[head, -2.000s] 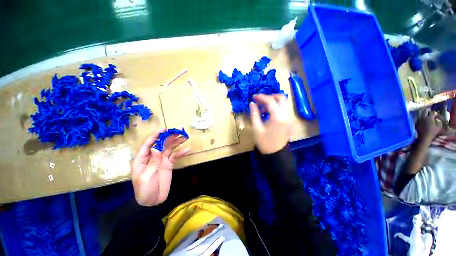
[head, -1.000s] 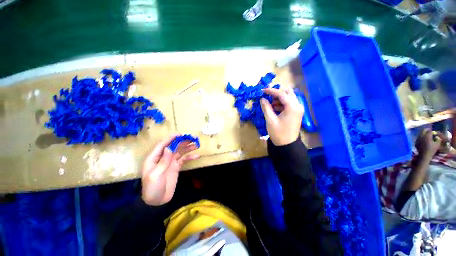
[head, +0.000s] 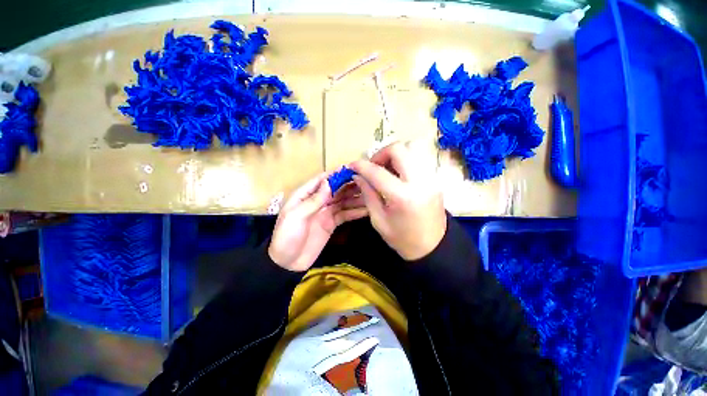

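My left hand (head: 306, 220) and my right hand (head: 403, 199) meet over the bench's front edge. A small blue spiky hair piece (head: 341, 179) is held between their fingertips. My right fingers cover part of it, so I cannot tell whether it is one piece or two. A large tangled heap of blue hair pieces (head: 205, 97) lies to the left. A smaller heap of chunkier blue pieces (head: 488, 120) lies to the right. Thin pale sticks (head: 382, 97) lie on the cardboard work pad (head: 345, 128) beyond my hands.
A glossy blue tool (head: 563, 143) lies beside a large blue bin (head: 608, 147) at right. A white bottle (head: 558, 29) stands at the rear right. White rolls (head: 23, 71) are at far left. Lower bins of blue parts are at left (head: 164, 271) and right (head: 484, 240). A person's sleeve shows at lower right.
My right hand has left the right heap and come to my left hand at the held piece. The view has shifted, showing the lower left bin and far-left rolls.
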